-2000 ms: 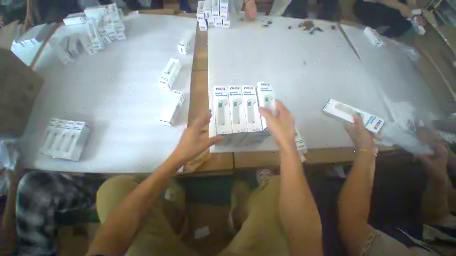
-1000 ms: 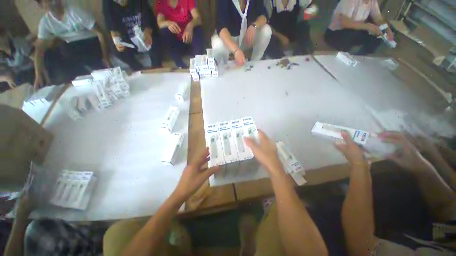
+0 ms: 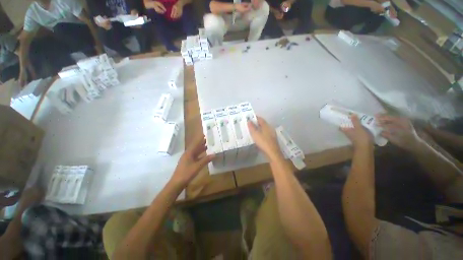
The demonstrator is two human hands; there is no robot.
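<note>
A block of white slim cartons (image 3: 229,129) stands in front of me, several side by side, with dark lettering at their far ends and a touch of green on the faces. My left hand (image 3: 192,161) is at the block's near left corner, fingers spread. My right hand (image 3: 262,136) is against the block's right side, fingertips at its top edge. The two hands have the block between them. A single carton (image 3: 289,143) lies just right of my right hand, its near end flap open.
A neighbour's hands (image 3: 359,129) hold a carton (image 3: 345,116) at right, beside clear plastic. Loose cartons (image 3: 168,138) lie left of the wood seam (image 3: 192,109). Another block (image 3: 69,184) is at left, near a brown box (image 3: 18,147). People sit along the far edge.
The fourth carton, first apart at the block's right, now lies flush with the others. My right hand has moved left with it. The view has shifted, showing people at the far side.
</note>
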